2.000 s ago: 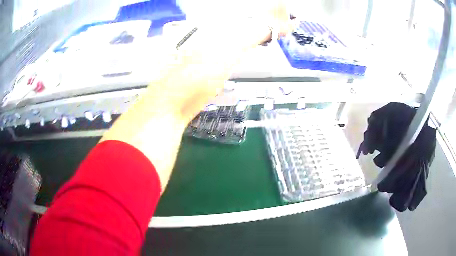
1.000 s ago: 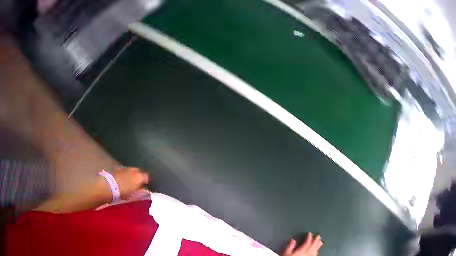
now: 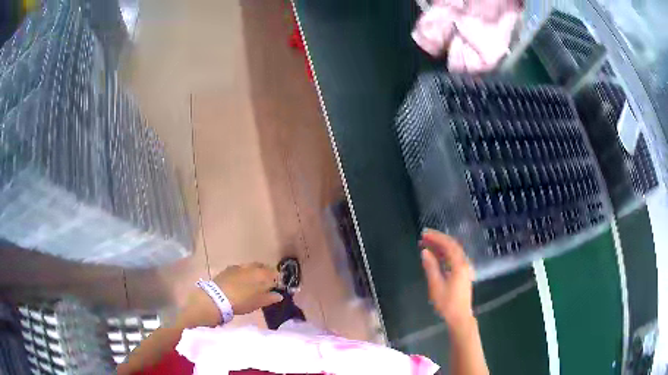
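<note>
A stack of clear blister trays filled with rows of small black parts (image 3: 531, 157) stands on the dark bench to the right. My right hand (image 3: 448, 275) is at the near corner of this stack, with thumb and fingers apart and nothing seen in it. Whether the fingertips touch the stack cannot be told. My left hand (image 3: 249, 287), with a pale band on the wrist, is low over the floor area in front of my apron. Its fingers are curled, and whether they hold anything is hidden.
A tall stack of clear trays (image 3: 88, 146) stands at the left. White-topped parts (image 3: 44, 337) show at the lower left. Pink cloth (image 3: 476, 33) lies on the bench beyond the black parts. The green mat (image 3: 582, 300) is at the lower right. A shoe (image 3: 289, 272) is on the tiled floor (image 3: 227, 146).
The view has swung left from the shelf and green mat to the aisle and tray stacks. My right hand has come up beside the stack of black parts.
</note>
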